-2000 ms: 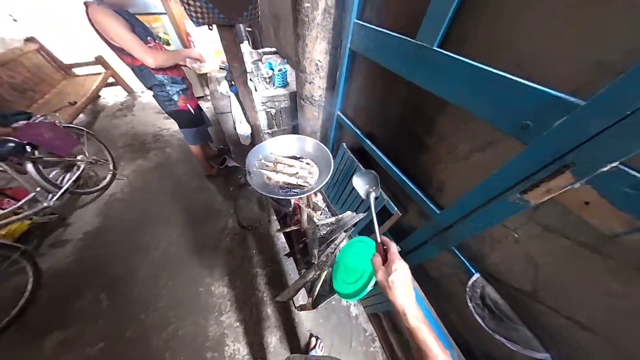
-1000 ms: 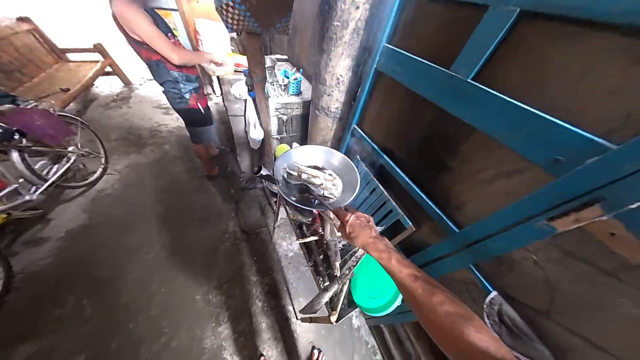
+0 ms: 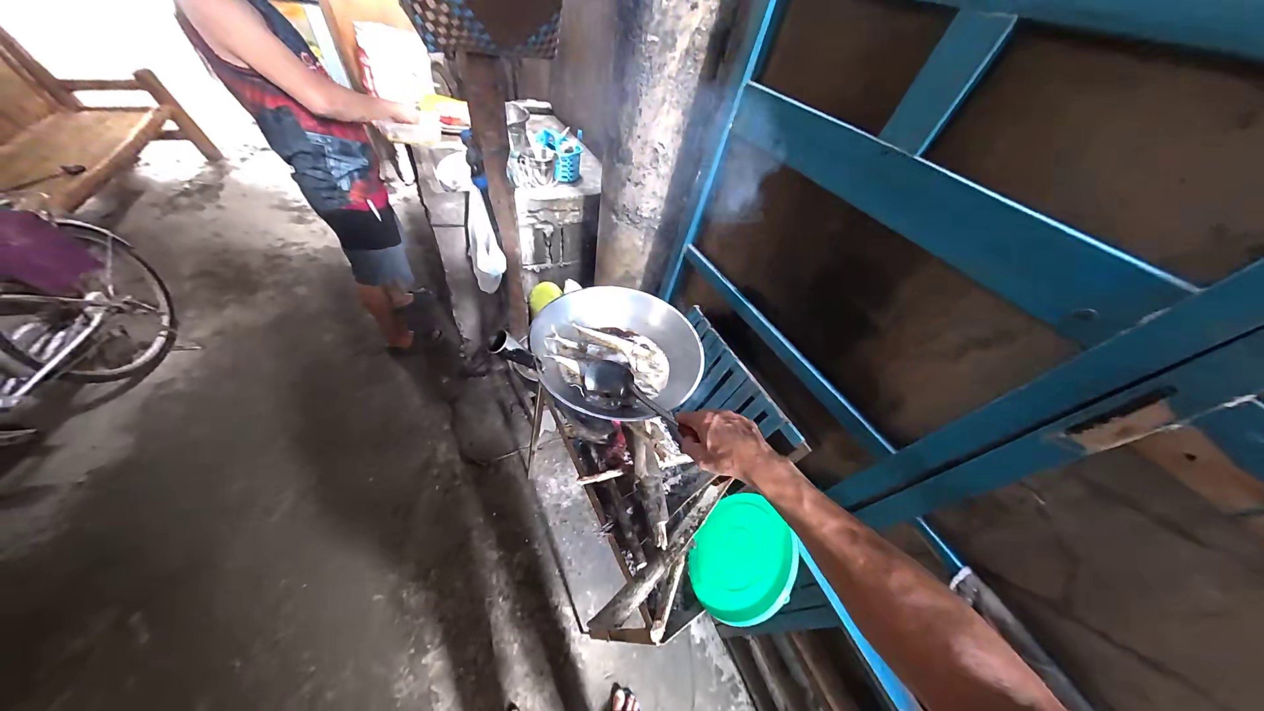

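My right hand (image 3: 726, 444) is closed around the handle of a metal ladle (image 3: 609, 379), whose dark bowl lies inside a wide metal wok (image 3: 681, 341) at its near side. Several pale whole fish (image 3: 617, 346) lie beside the ladle in the wok. The wok sits over a wood fire, with firewood sticks (image 3: 650, 489) running out toward me from under it. Below my right forearm stands a container with a green lid (image 3: 744, 558). My left hand is out of the frame.
A person (image 3: 321, 138) stands at a counter (image 3: 558, 193) bearing a blue basket (image 3: 568, 160) and dishes. A wooden post (image 3: 497, 188) and a thick column (image 3: 657, 138) rise behind the wok. Blue wooden framing (image 3: 968, 237) borders the right. A bicycle (image 3: 89, 296) and a bench (image 3: 79, 138) are at left.
My right hand has moved from above the green lid to the wok's near rim, and the ladle's bowl, raised beside the wok two seconds ago, is now inside it.
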